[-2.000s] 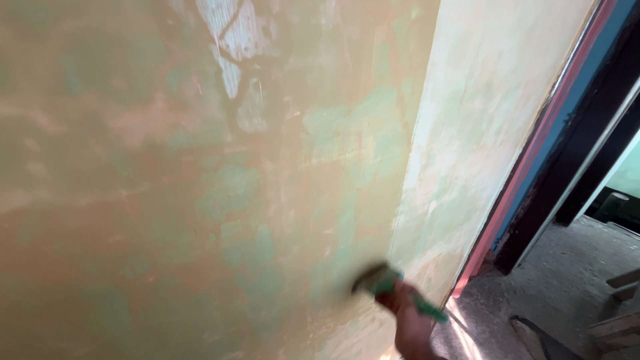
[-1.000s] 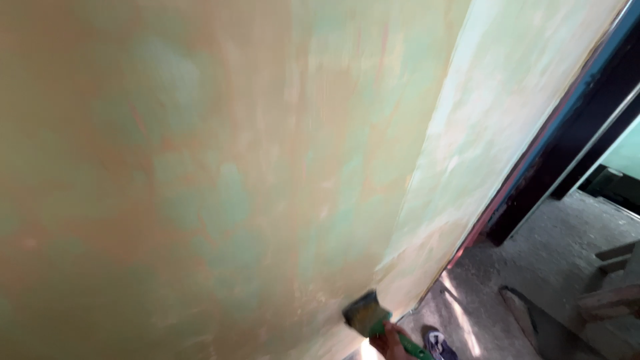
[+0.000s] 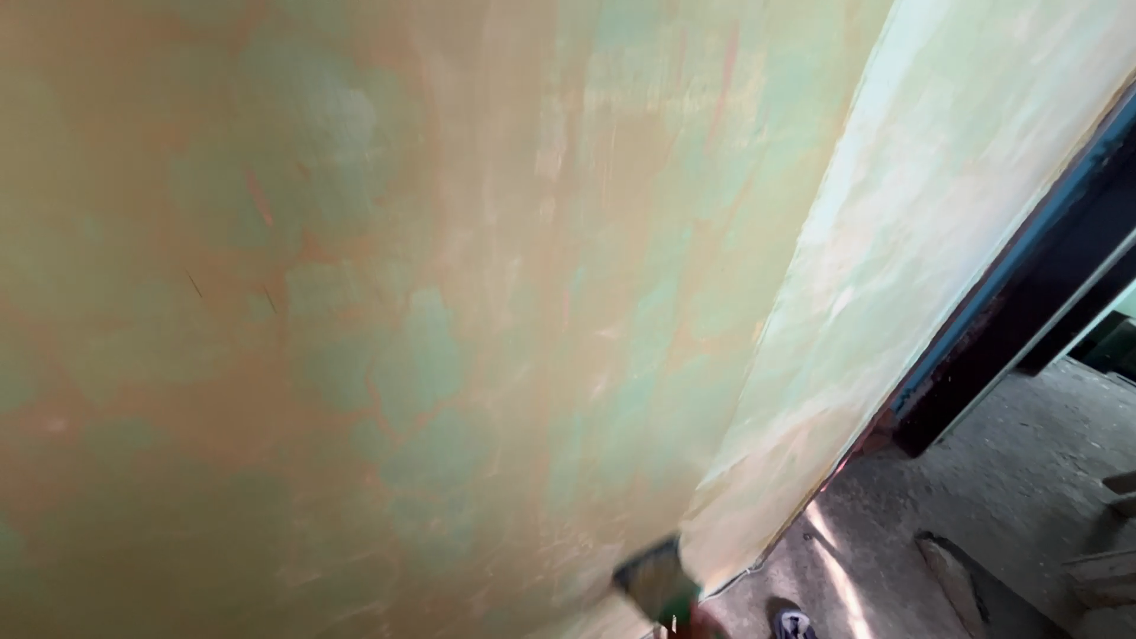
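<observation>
A wide flat paintbrush [image 3: 655,577] with a dark edge and a green handle lies against the low part of the wall, blurred, near the bottom of the view. The fingers of a hand, which looks like my right hand [image 3: 697,623], hold its handle at the bottom edge; most of the hand is cut off. The wall [image 3: 497,293] has patchy green and orange-brown paint, with a paler strip [image 3: 879,231] at its right side. My left hand is out of view.
Right of the wall stands a dark door frame [image 3: 1021,311] with a blue edge. A shoe [image 3: 792,623] shows on the grey concrete floor [image 3: 874,524]. A flat board-like piece [image 3: 951,577] and wooden pieces [image 3: 1105,568] lie at the lower right.
The hand and brush have moved down the wall, and less of the hand shows. The shoe, seen one second ago too, was not visible two seconds ago. The view has shifted.
</observation>
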